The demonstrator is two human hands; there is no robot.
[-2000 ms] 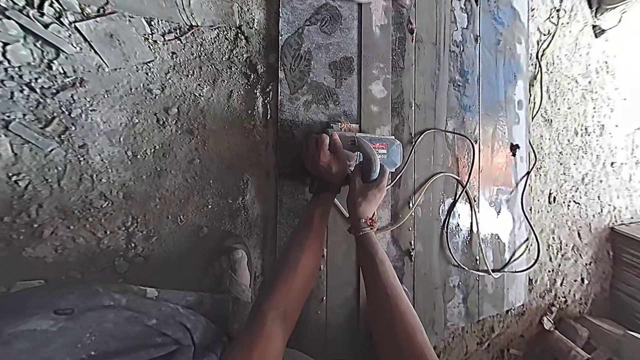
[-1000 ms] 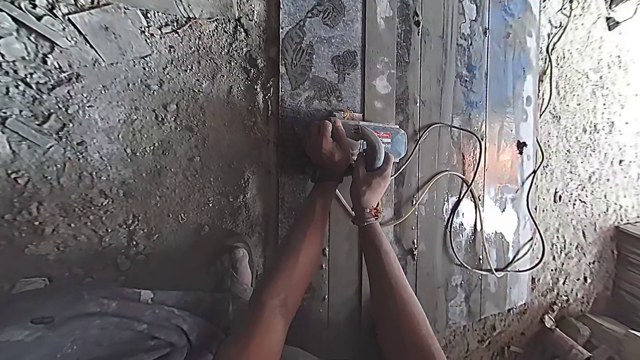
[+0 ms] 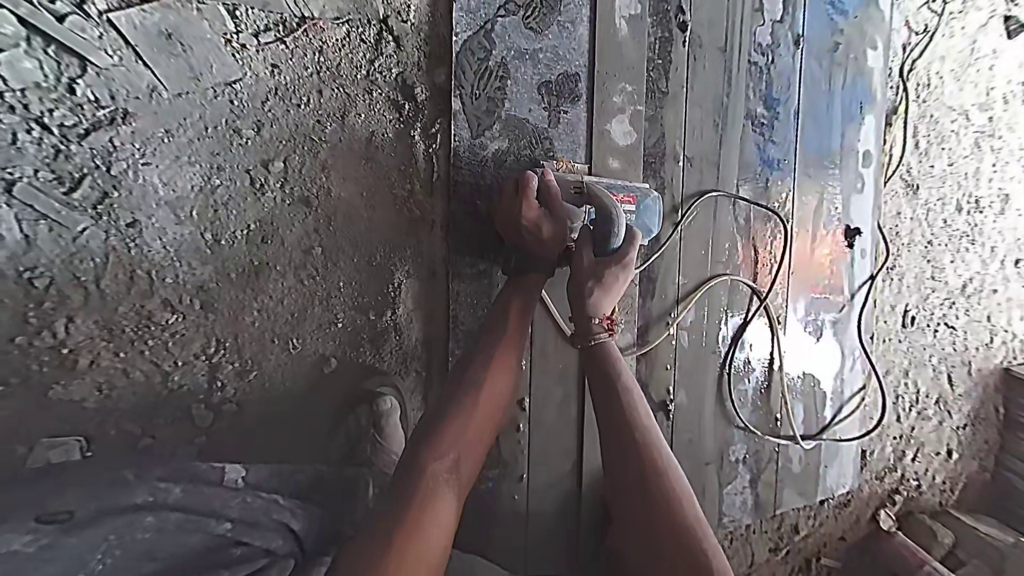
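A handheld corded power tool with a blue-grey body and curved handle rests over wet stone slabs; its working end is hidden. My right hand grips the curved handle, a red-and-gold thread bracelet on its wrist. Against the tool's front end, on the left, is my left hand, fingers curled around it, with a dark band at the wrist. Under and beyond the hands lies a dark stone slab with wet patches. Beside it run long narrow grey strips.
Black and pale cables loop across the wet slabs on the right. Rough rubble ground borders the left side, with flat broken pieces at top left. A sandalled foot stands near the slab's left edge. Blocks lie at bottom right.
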